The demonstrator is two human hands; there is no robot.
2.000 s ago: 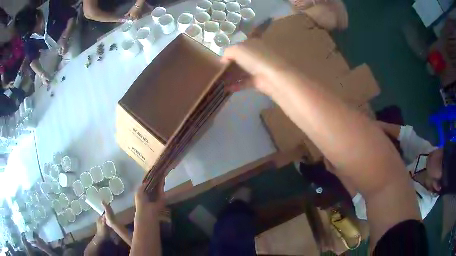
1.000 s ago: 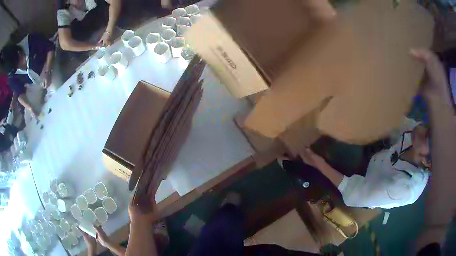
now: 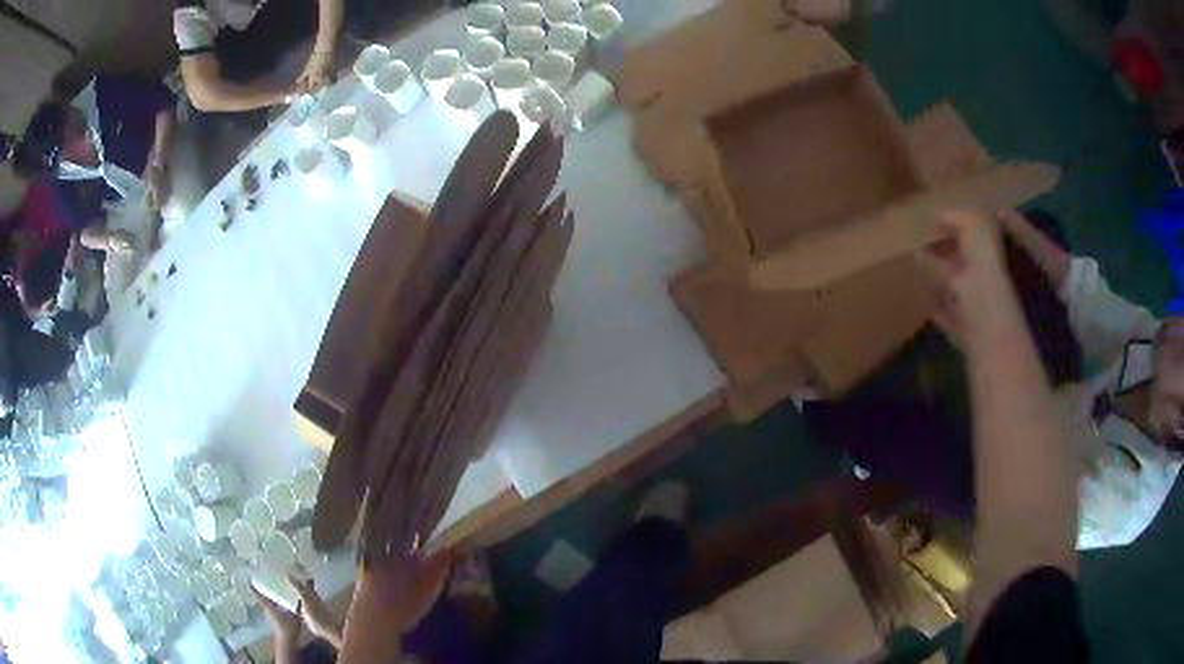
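Observation:
My left hand grips the lower end of a fanned stack of brown blanks, held on edge and tilted above the white table. My right hand is at the lid flap of an open folded box and appears to pinch its edge. That box lies on flat brown blanks at the right of the table. Another open box stands on the table, partly hidden behind the stack. My right fingertips are partly blurred.
White cups stand in groups at the top and lower left of the white table. Small dark parts lie at the upper left. People sit around the table, one in a white sleeve at right. A large carton is below the table edge.
The folded box at my right hand has moved away from me and down onto the flat blanks. My right hand has moved in from the right edge. The held stack is more fanned.

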